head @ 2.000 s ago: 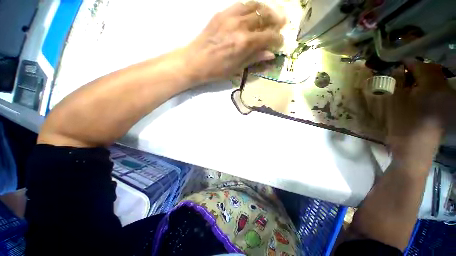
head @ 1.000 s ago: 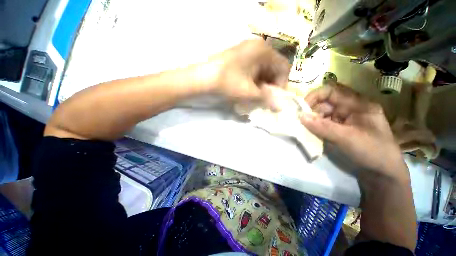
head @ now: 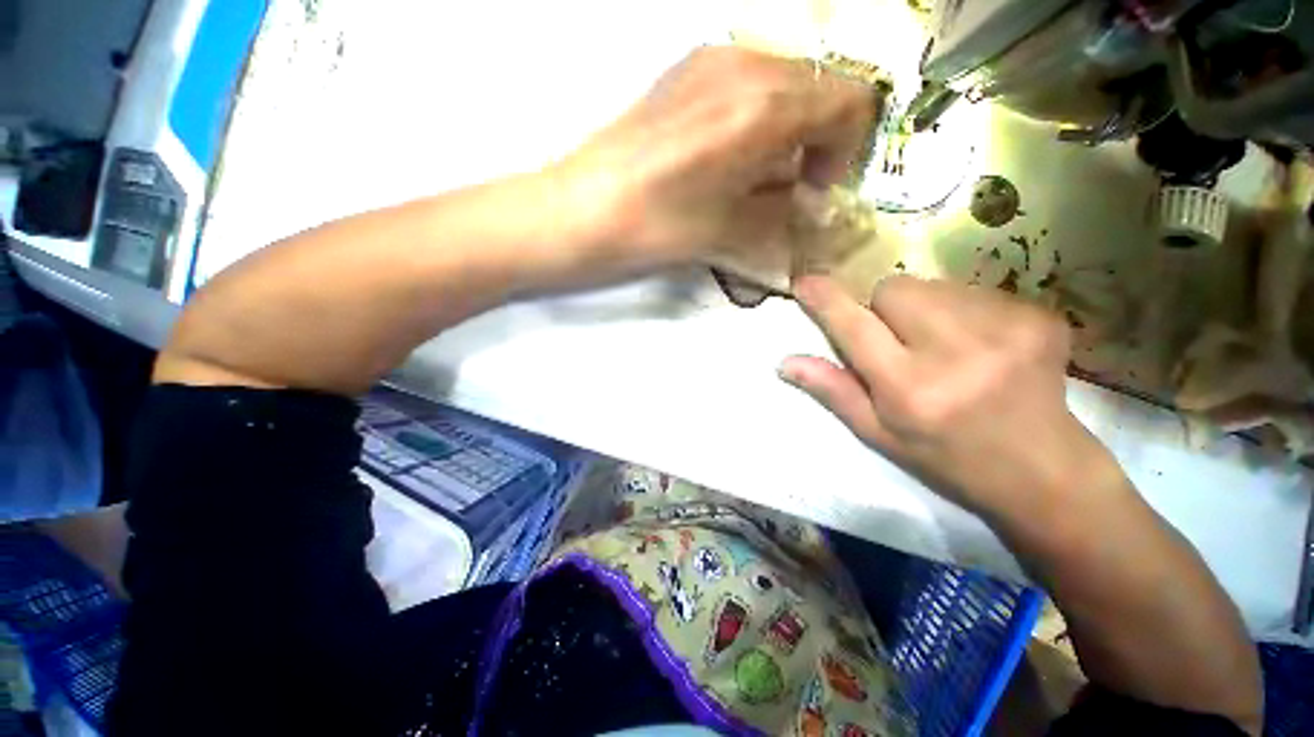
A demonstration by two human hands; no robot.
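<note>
A small cream fabric piece [head: 843,238] is held in front of the needle area, over the left part of the metal bed plate [head: 1030,267]. My left hand [head: 721,166] grips it from the left, its fingertips partly hidden. My right hand [head: 958,374] touches the lower edge of the piece with its index finger; the thumb is apart. The presser foot [head: 896,144] is just behind and right of the piece. Whether the right fingers pinch the fabric is unclear.
The machine head [head: 1066,65] is at top right, with a ribbed white knob [head: 1192,215] below it. A crumpled beige pile [head: 1247,367] lies at the right. The white table [head: 620,389] spans the front. A blue basket [head: 963,641] and printed apron [head: 757,626] are below.
My right hand came from the far right to the fabric. Both hands held the piece low in front a second ago; it is now nearer the needle, and the right fingers have spread.
</note>
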